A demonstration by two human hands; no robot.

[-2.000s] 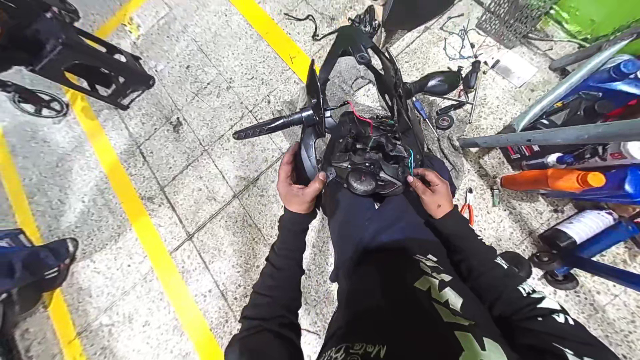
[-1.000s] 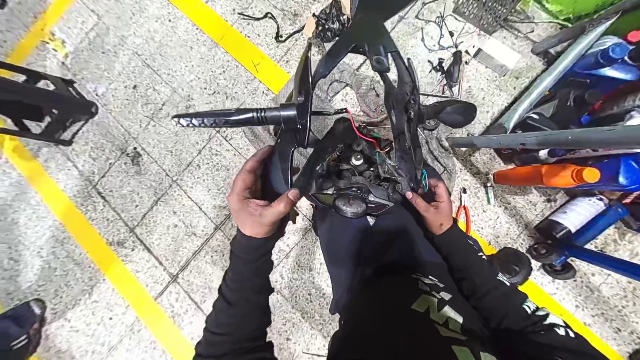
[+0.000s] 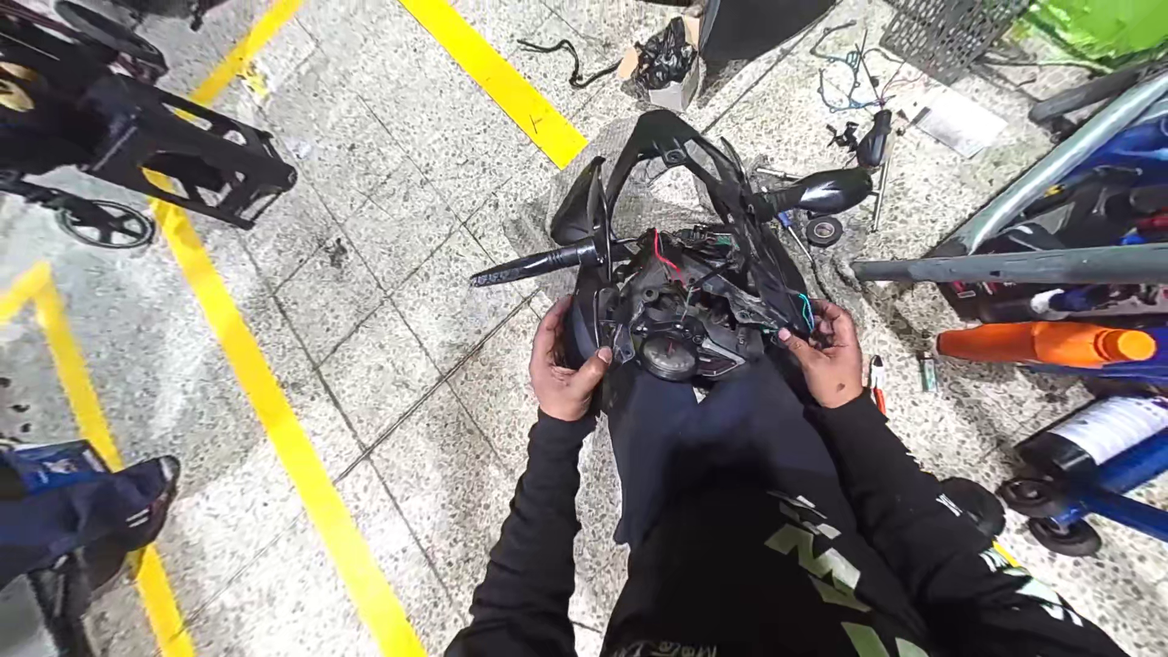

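Observation:
A black motorcycle front fairing [image 3: 671, 151] stands before my knees, its open inner side toward me. Within it sit a round instrument gauge [image 3: 669, 356], a red wire [image 3: 667, 256] and a headlight housing, partly hidden. My left hand [image 3: 568, 370] grips the fairing's left edge, thumb on the inner side, fingers mostly hidden outside. At the right edge my right hand [image 3: 829, 356] holds the panel beside blue-green wires [image 3: 807, 312]. A black turn signal or mirror [image 3: 826, 191] sticks out at the right; a long black stalk [image 3: 534, 266] juts out leftward.
Red-handled pliers [image 3: 877, 383] lie right of my right hand. An orange bottle [image 3: 1040, 344] and a blue wheeled stand [image 3: 1113, 502] are farther right, under a metal bar [image 3: 985, 267]. A small box [image 3: 675, 78] is ahead. Another person's leg [image 3: 91, 511] shows at left.
The fairing has tilted between frames, and both hands have stayed on its two sides. The view has shifted.

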